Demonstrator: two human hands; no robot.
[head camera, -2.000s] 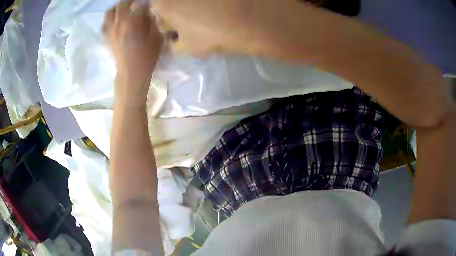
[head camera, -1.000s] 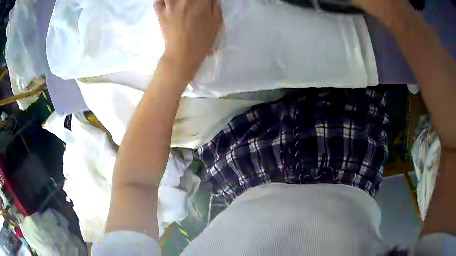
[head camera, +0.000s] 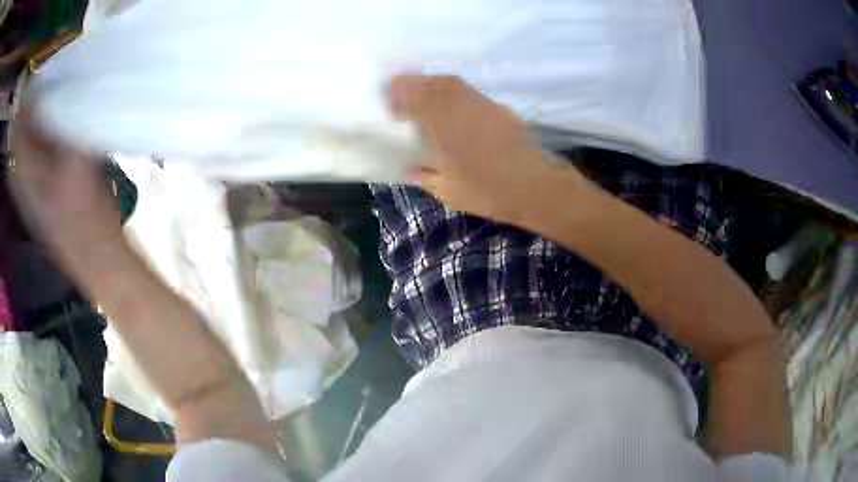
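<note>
A white garment (head camera: 564, 66) lies across the table along the top of the view, its near edge lifted and blurred. My right hand (head camera: 461, 141) grips the near edge of the garment at the middle, thumb below and fingers on top. My left hand (head camera: 61, 179) is blurred at the far left, at the garment's left corner; its fingers are partly hidden and its hold on the cloth is unclear. The iron (head camera: 833, 99) stands on the table at the right edge, apart from both hands.
The grey-purple table (head camera: 767, 122) shows at the right. A white cloth pile (head camera: 301, 282) hangs below the table at left, with a yellow rail (head camera: 136, 444) near it. More pale cloth (head camera: 47, 405) is at lower left, and blurred striped cloth (head camera: 828, 348) at lower right.
My right hand has left the dark object at upper right and moved left to the garment's near edge. My left hand has moved far left. The iron now shows at right.
</note>
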